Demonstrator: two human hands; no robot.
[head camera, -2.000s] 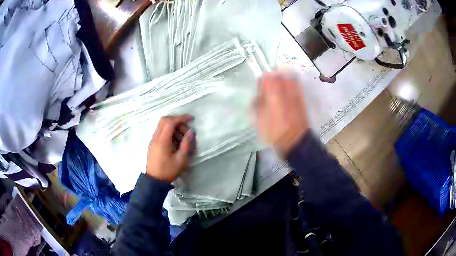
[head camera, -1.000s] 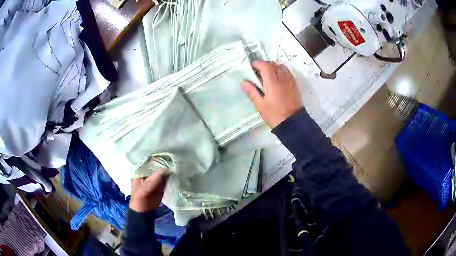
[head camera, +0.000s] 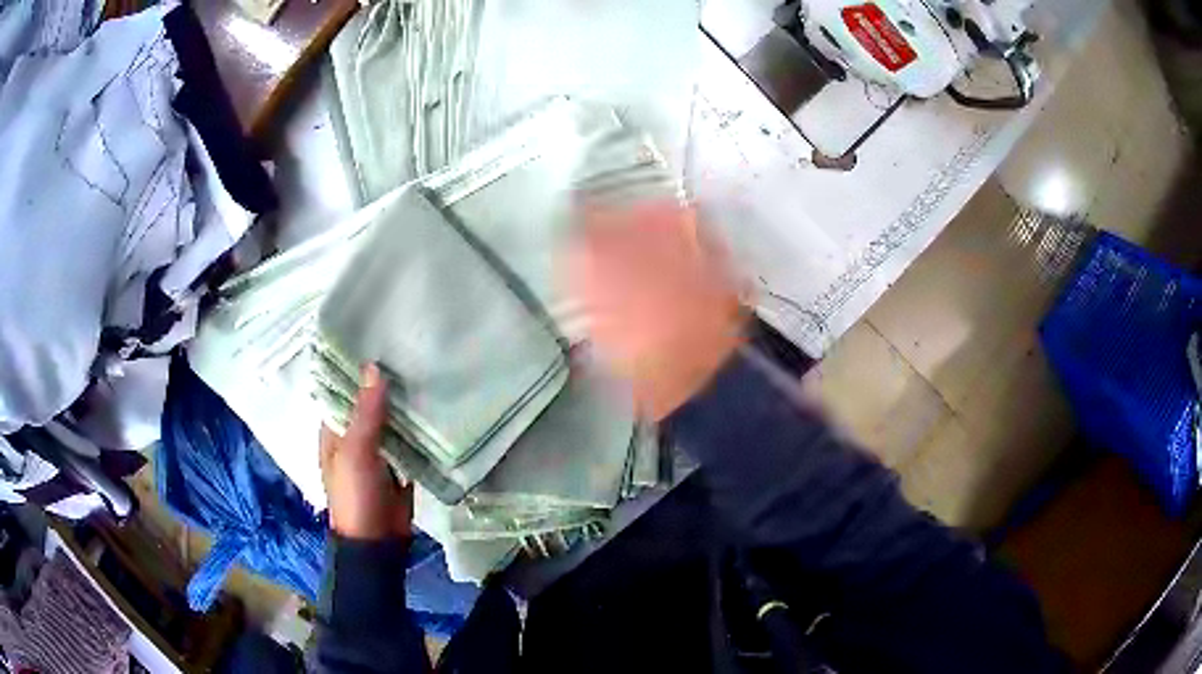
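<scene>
A folded stack of pale grey-green garment pieces (head camera: 442, 323) lies over a larger layered stack of the same cloth (head camera: 251, 323) on the white table. My left hand (head camera: 363, 467) grips the folded stack's lower left edge, thumb on top and fingers hidden beneath. My right hand (head camera: 653, 296) is blurred over the right end of the larger stack; whether it holds cloth cannot be told. Another folded green stack (head camera: 541, 461) with thread tails lies at the table's near edge, partly under the folded stack.
More grey-green pieces (head camera: 409, 92) lie at the back. A sewing machine (head camera: 883, 40) stands at the back right. Light blue-white pieces with dark edging (head camera: 79, 224) are heaped left. A knotted blue bag (head camera: 244, 494) is beside the table. A blue crate (head camera: 1127, 356) stands right on the tiled floor.
The left end of the top cloth has been folded over to the right into a flat stack. My left hand moved up slightly along its edge. My right hand moved left and down. The view shifted slightly.
</scene>
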